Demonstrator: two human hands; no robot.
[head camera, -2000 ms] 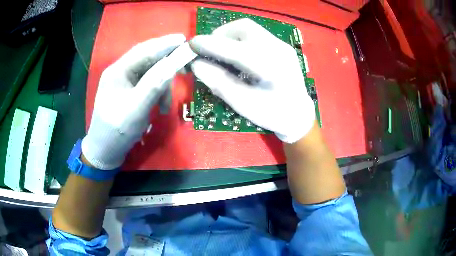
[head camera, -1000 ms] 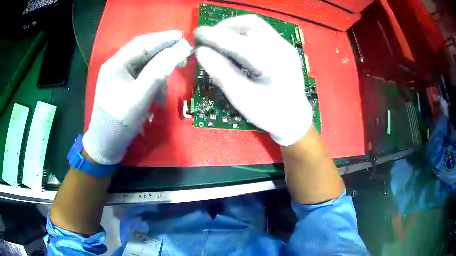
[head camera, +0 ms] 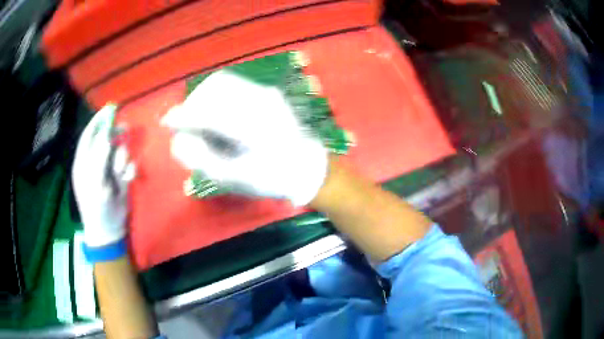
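Observation:
The picture is blurred. A green circuit board [head camera: 308, 109] lies on the red foam pad [head camera: 397, 126], partly covered by my right hand. My right hand [head camera: 245, 139], in a white glove, is above the board with its fingers pointing left and bent towards each other; whether anything is between them cannot be told. My left hand [head camera: 102, 175], in a white glove with a blue wrist band [head camera: 104, 251], is at the left edge of the pad, fingers pointing away from me. A small pale patch shows at its fingertips; what it is cannot be told.
Two pale strips [head camera: 62, 281] lie on the green mat [head camera: 33, 298] at the lower left. Stacked red foam slabs [head camera: 218, 33] stand behind the pad. A dark object [head camera: 46, 129] is at the left. The metal bench edge [head camera: 258, 271] runs in front of me.
The view has turned and tilted. My hands have moved apart: the left is now at the pad's left edge, the right remains over the board.

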